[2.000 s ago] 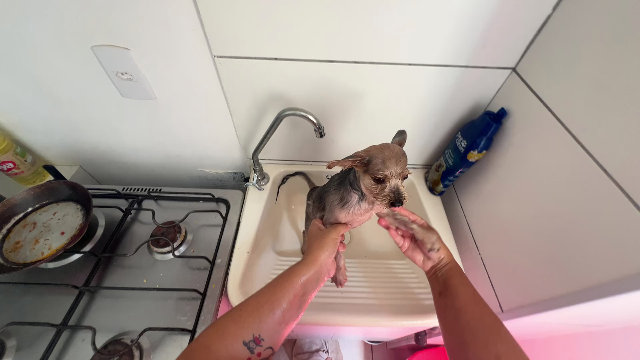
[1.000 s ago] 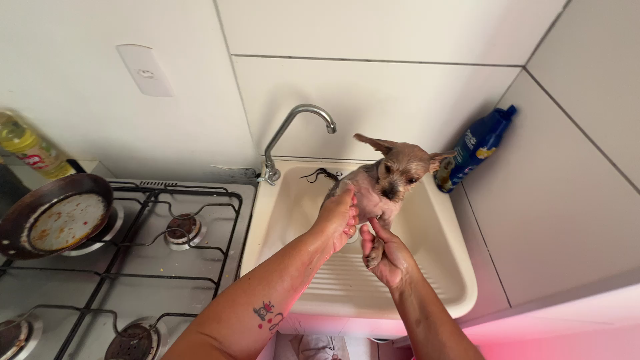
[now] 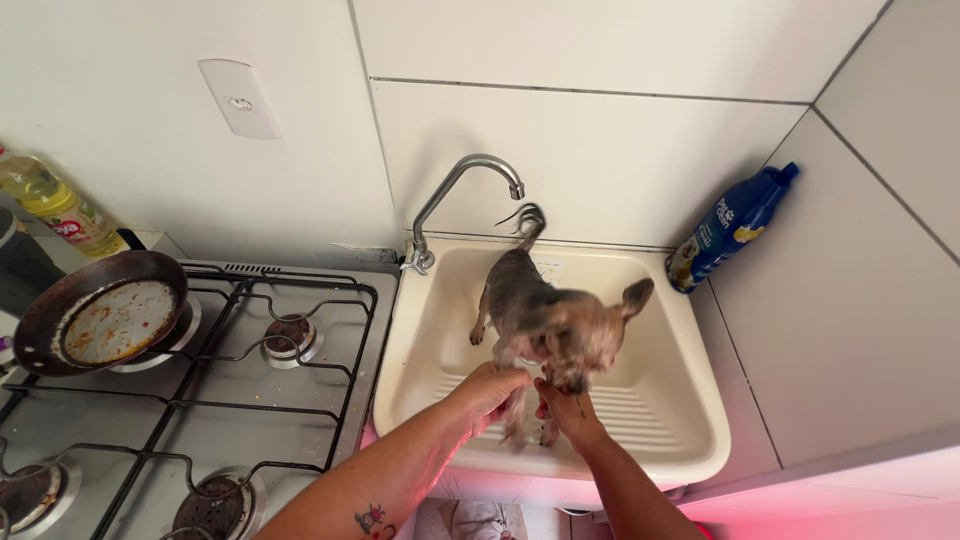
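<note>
A small wet dog (image 3: 525,300) stands in a cream laundry sink (image 3: 705,420), its head lowered toward the right and blurred, its tail raised under the chrome faucet (image 3: 480,161). My left hand (image 3: 487,390) is closed around one of its front legs, and the paw hangs below my fingers. Around the other front leg my right hand (image 3: 566,409) is closed, close under the dog's muzzle. The two hands are side by side over the ribbed front slope of the sink. A blue pet shampoo bottle (image 3: 724,232) leans on the wall at the sink's back right corner.
Left of the sink is a gas stove (image 3: 360,315) with black grates. A used frying pan (image 3: 120,322) sits on its rear left burner. Behind it stands a bottle of yellow oil (image 3: 60,206). Tiled walls (image 3: 585,150) close off the back and right.
The dog was upright with its front raised; now its body is lower and stretched toward me, head down. My right hand, apart from the left and open two seconds ago, now grips a front leg.
</note>
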